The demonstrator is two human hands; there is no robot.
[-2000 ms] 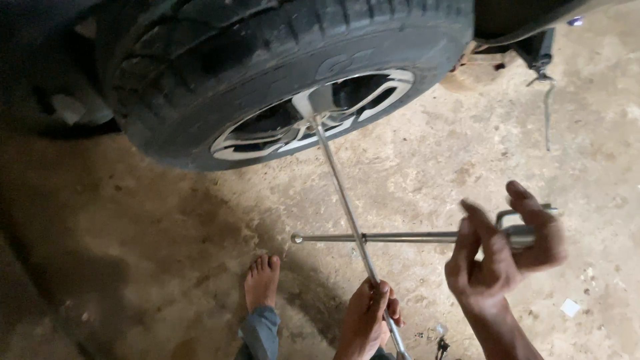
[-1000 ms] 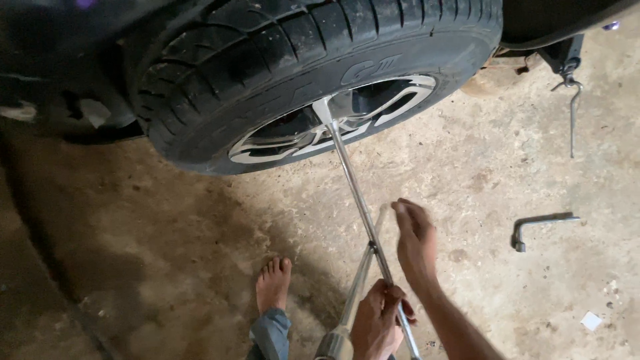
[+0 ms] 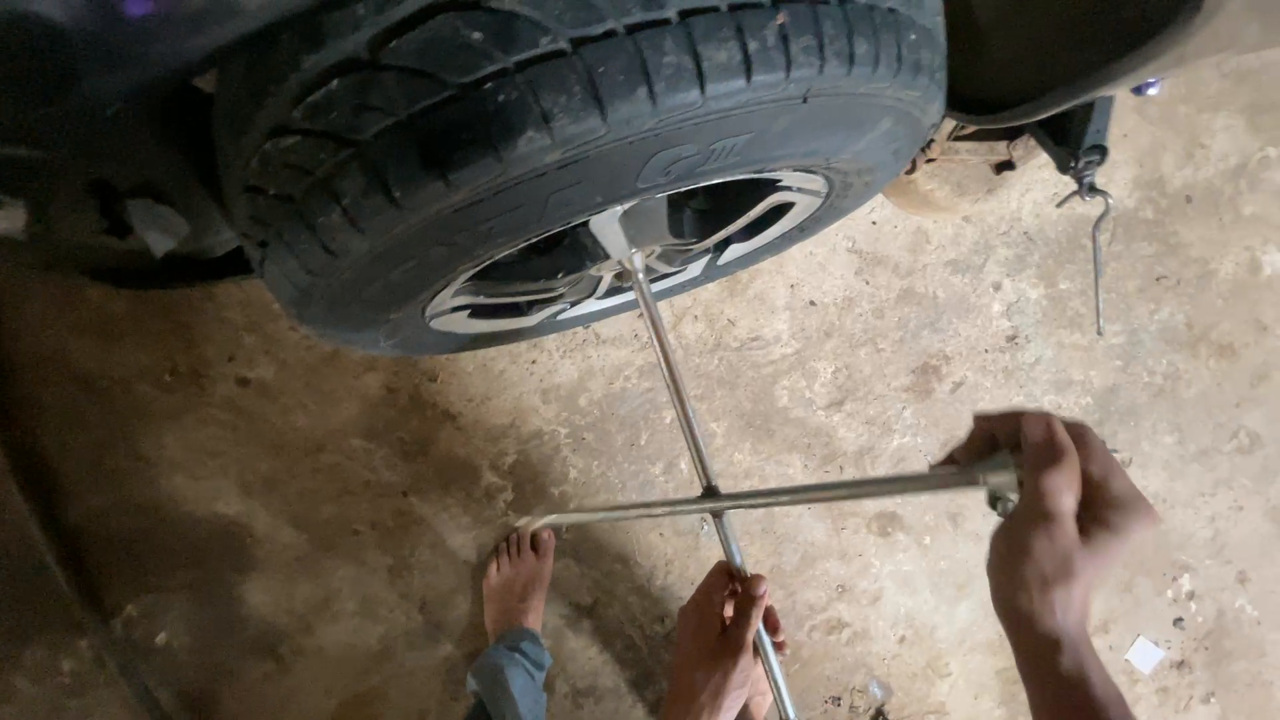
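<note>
A chrome four-way lug wrench (image 3: 675, 380) reaches from the hub area of an alloy wheel (image 3: 735, 255) down toward me. My left hand (image 3: 728, 625) is wrapped around its near arm, below the crossing. The crossbar lies roughly level, its left end over the bare foot. At the crossbar's right end is my right hand (image 3: 1050, 500), slightly blurred, fingers curled beside the socket; whether it grips the bar is unclear. The black tire (image 3: 600, 130) surrounds the wheel. The wrench's socket meets the wheel's centre region, and the nut under it is hidden.
A jack (image 3: 1085, 150) with a hooked metal rod (image 3: 1099, 265) stands at the right, beside the car's underside. My bare foot (image 3: 517, 580) is on the concrete floor (image 3: 330, 480). A small white scrap (image 3: 1144, 654) lies at the lower right.
The wrench's crossbar has turned from steeply slanted one second ago to nearly level. My right hand has moved right, to the bar's end. My left hand stays on the near arm.
</note>
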